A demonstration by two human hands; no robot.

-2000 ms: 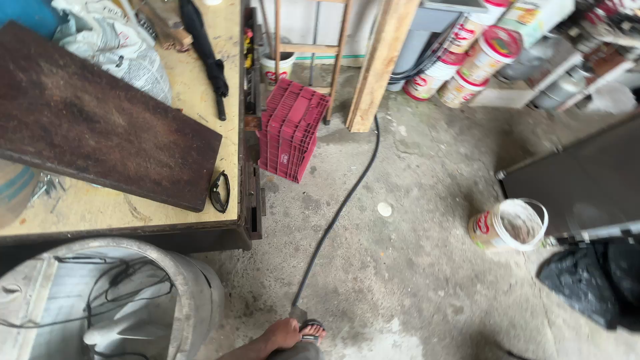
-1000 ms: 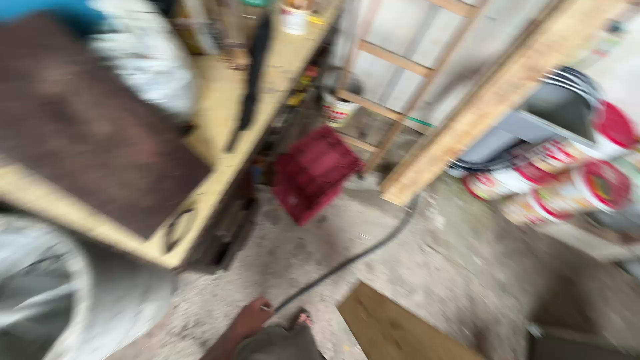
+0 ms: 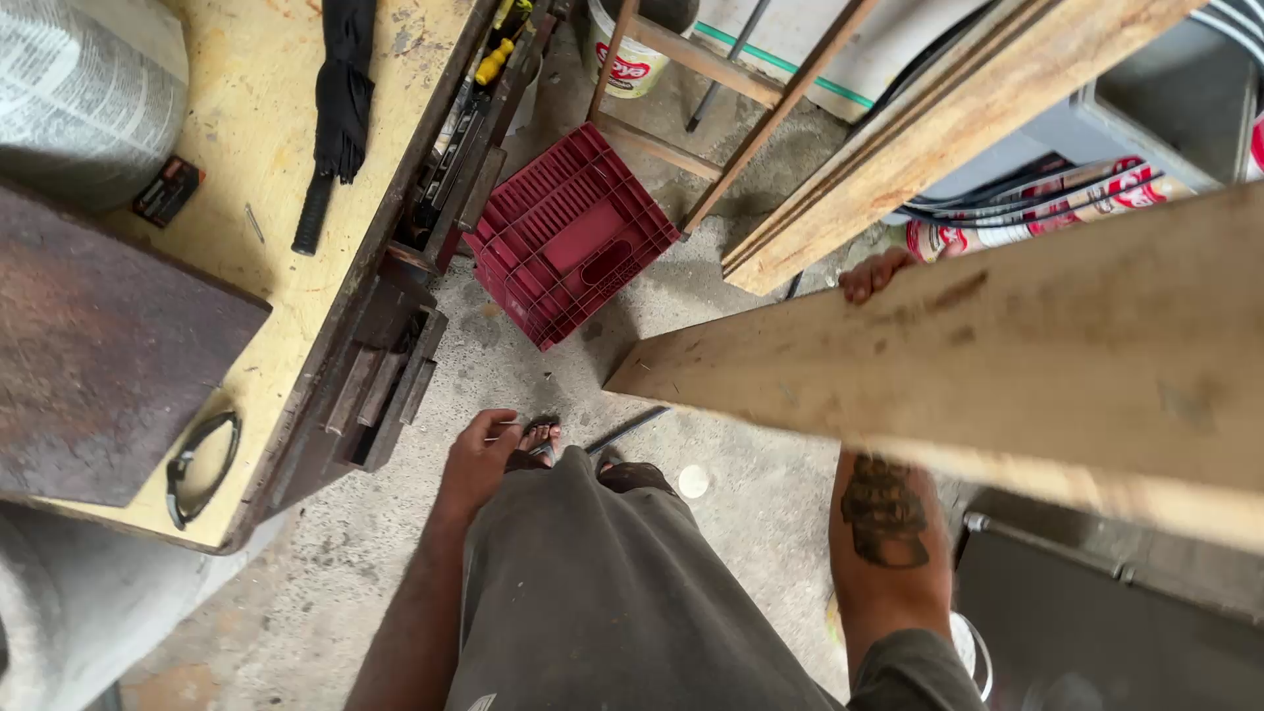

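A wide wooden plank [image 3: 987, 365] slants across the right side of the head view, its narrow end low near my feet. My right hand [image 3: 875, 275] is shut on the plank's far edge, with only the fingers showing; the plank covers the rest of the hand and the wrist. My left hand [image 3: 481, 459] hangs by my left thigh with fingers slightly bent and nothing seen in it. Under me, a dark hose or cable [image 3: 628, 431] runs along the floor beside my sandalled feet.
A red plastic crate [image 3: 578, 237] lies tilted ahead, beside a wooden ladder [image 3: 755, 148] and a white bucket [image 3: 632, 59]. Upright timber [image 3: 948, 128] stands behind the plank. The workbench [image 3: 316, 326] on the left bears a dark board [image 3: 109, 355], a folded black umbrella [image 3: 341, 99] and has an open drawer.
The wide plank has come into view at the right, in my right hand's grip. My left hand, earlier on the dark hose or cable, has let it go.
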